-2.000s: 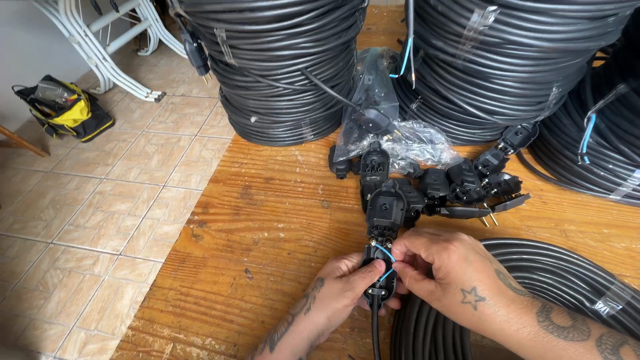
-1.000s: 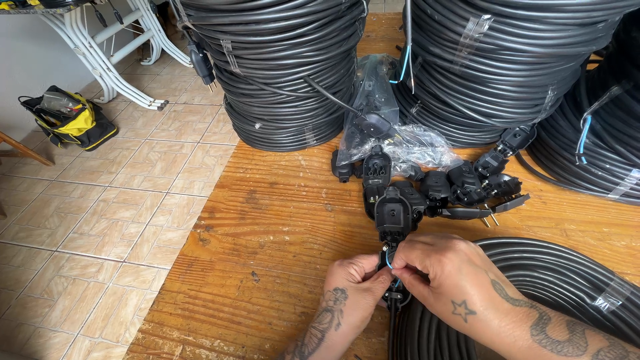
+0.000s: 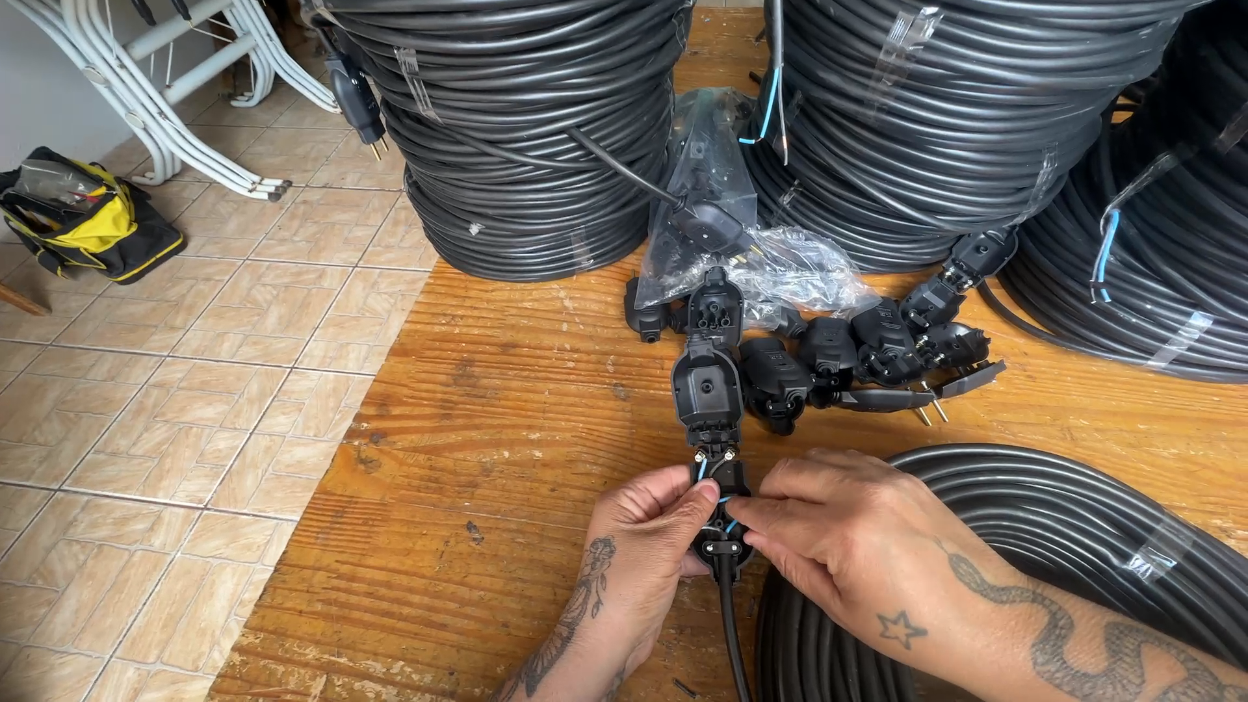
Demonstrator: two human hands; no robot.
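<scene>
An opened black plug housing (image 3: 720, 561) lies low on the wooden table, with a black cable (image 3: 731, 624) clamped in its lower end. My left hand (image 3: 648, 531) grips it from the left, thumb on top. From the right, the fingertips of my right hand (image 3: 829, 522) pinch at a blue wire (image 3: 731, 525) inside; exactly what they hold is partly hidden. Two metal terminals show above my thumb. Just beyond is another open black housing part (image 3: 708, 390), joined in line with it.
Several black plugs and sockets (image 3: 829, 356) lie behind the hands, near a clear plastic bag (image 3: 707, 146). Large black cable coils (image 3: 526, 127) stand at the back, and a flat coil (image 3: 975, 478) lies at right. A yellow-black tool bag (image 3: 93, 219) is on the tiled floor.
My hands have shifted about the plug, and its lower part with the cable clamp shows more than a second ago. The blue wire now lies lower inside the housing.
</scene>
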